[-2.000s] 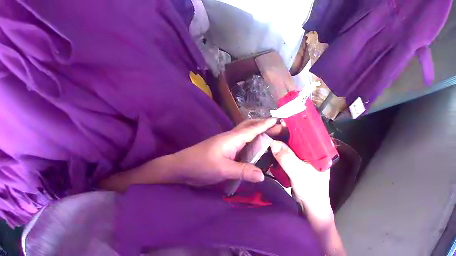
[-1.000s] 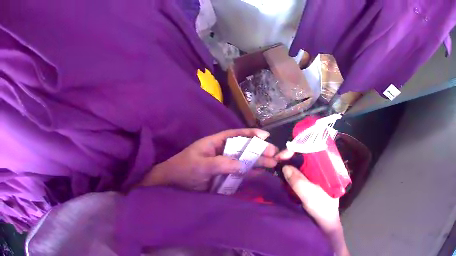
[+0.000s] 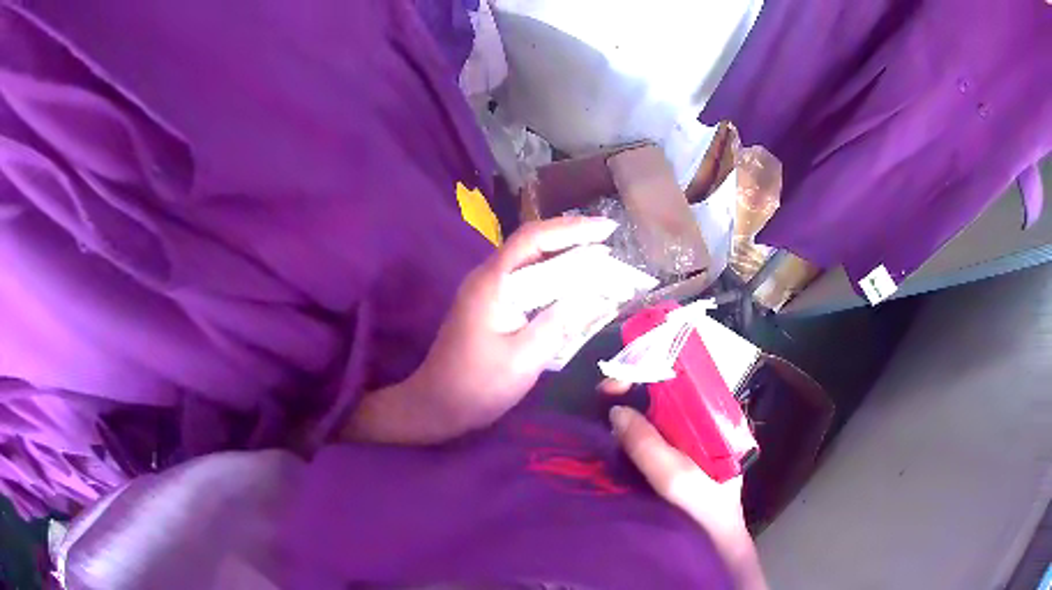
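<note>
My left hand (image 3: 473,334) holds a small stack of white hang tags (image 3: 577,294) between thumb and fingers, fanned a little. My right hand (image 3: 681,473) grips the red-pink tagging gun (image 3: 696,403); its palm side is partly hidden by the gun. White tag fasteners (image 3: 658,352) fan out over the gun's upper end. The hands are apart, with the tags up and left of the gun. Purple garments (image 3: 312,173) hang at the left, close beside my left hand.
An open cardboard box (image 3: 658,190) with clear crinkled plastic stands behind the tags. A purple garment (image 3: 900,127) with a small white tag (image 3: 877,285) hangs at the upper right. A yellow scrap (image 3: 479,214) shows among the purple. A dark bin (image 3: 790,426) is beyond the gun.
My left hand has come away from the gun and moved up, its tags now spread in front of the box. The gun has turned slightly and, since a second ago, shifted left.
</note>
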